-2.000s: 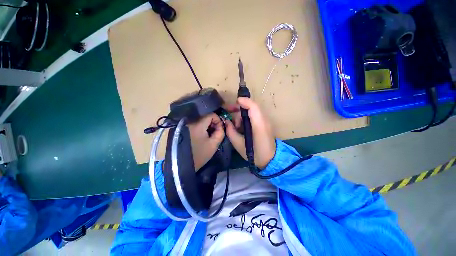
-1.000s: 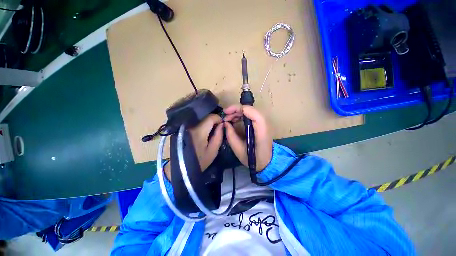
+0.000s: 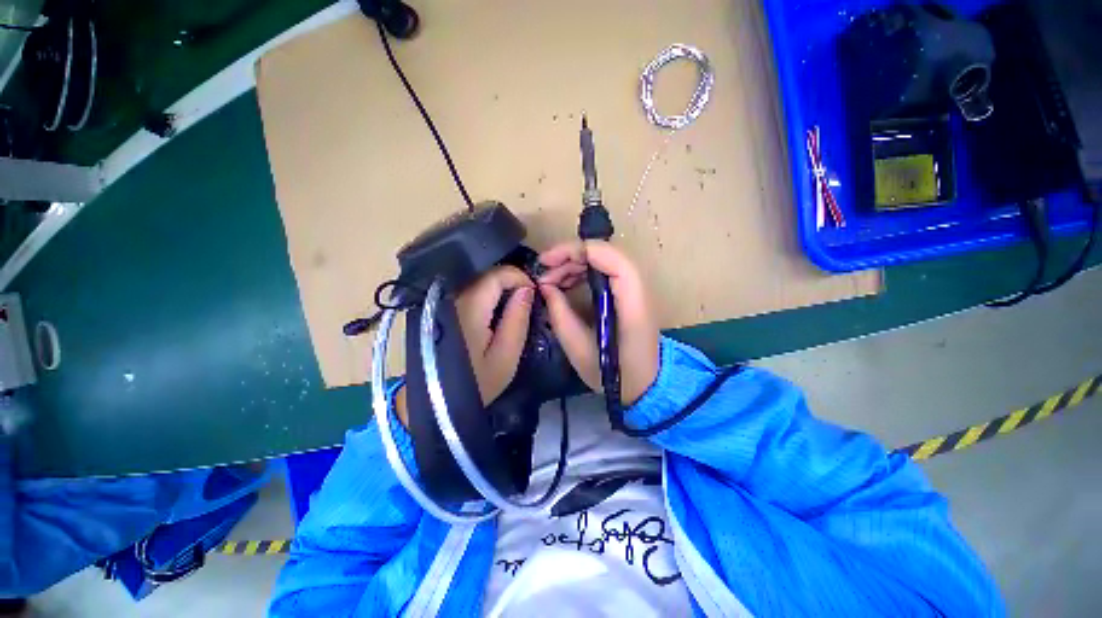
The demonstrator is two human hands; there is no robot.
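A black headset (image 3: 450, 398) with two silvery curved bands lies over my left forearm, one rounded cup at the top. My left hand (image 3: 498, 332) holds the headset's open ear cup. My right hand (image 3: 616, 314) holds the black soldering iron (image 3: 595, 222) between its fingers, its metal tip pointing away from me above the cardboard. The fingertips of both hands meet at the open cup. What they pinch there is too small to tell, and the cup's inside is mostly hidden by my fingers.
Brown cardboard (image 3: 532, 109) covers the green bench (image 3: 181, 314). A silver solder coil (image 3: 677, 87) lies on it. A black cable (image 3: 423, 121) runs to the top left. The blue tray (image 3: 834, 256) at right holds spare wires (image 3: 824, 181), a yellow sponge (image 3: 906, 179) and a dark iron stand (image 3: 924, 60).
The fingertips of both hands have come together at the open cup, and the green patch seen there earlier is now hidden. The iron points more directly away from me.
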